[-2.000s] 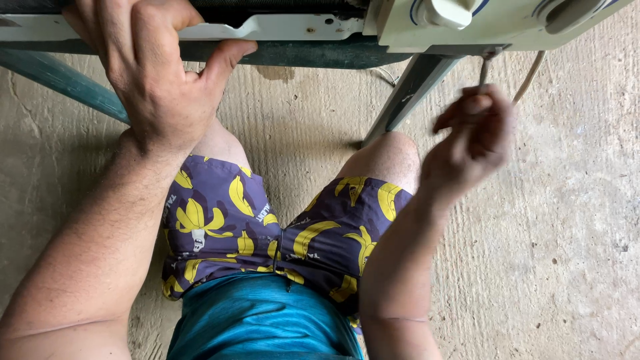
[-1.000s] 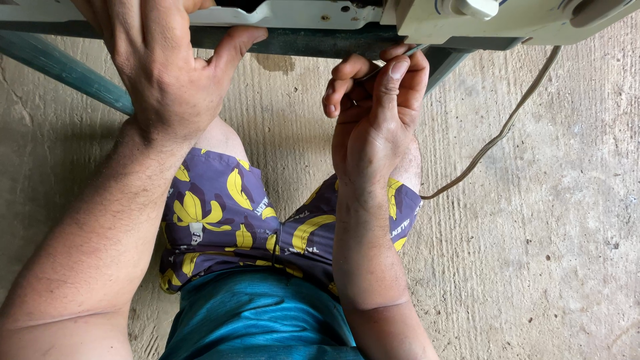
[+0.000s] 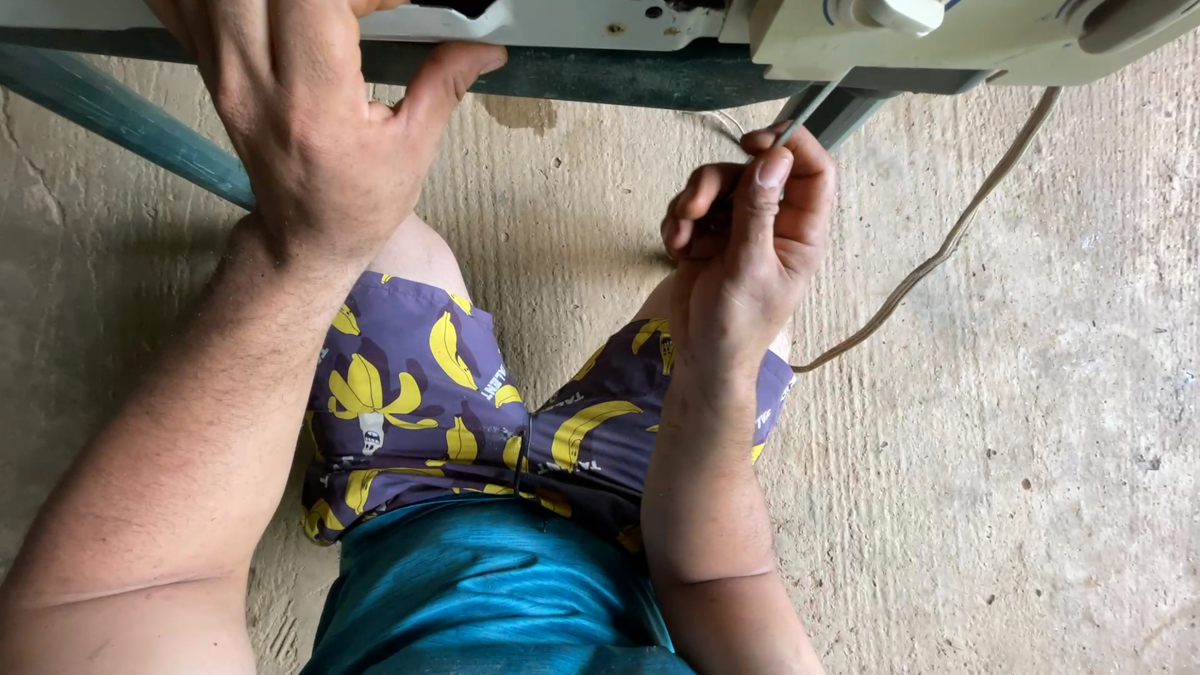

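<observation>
At the top left my left hand [image 3: 314, 141] lies against the white metal edge [image 3: 562, 26] of an appliance, its thumb on the edge and its other fingertips out of frame. My right hand [image 3: 750, 202] pinches a thin, pale rod or wire [image 3: 808, 111] between thumb and forefinger. The rod's upper end reaches the underside of the cream control panel [image 3: 834, 42], which has a white knob [image 3: 907, 14]. What the rod meets there is hidden.
A dark green support [image 3: 600, 75] runs under the appliance, with a green leg [image 3: 122, 122] at the left and another [image 3: 844, 112] behind my right hand. A beige cable [image 3: 937, 253] hangs at the right, down to my shorts [image 3: 422, 375]. Rough concrete floor [image 3: 984, 450] lies below.
My right hand has moved left from under the panel's knobs, then slightly back to the right. The beige cable hangs in a longer curve than two seconds ago. My left hand stays at the metal edge.
</observation>
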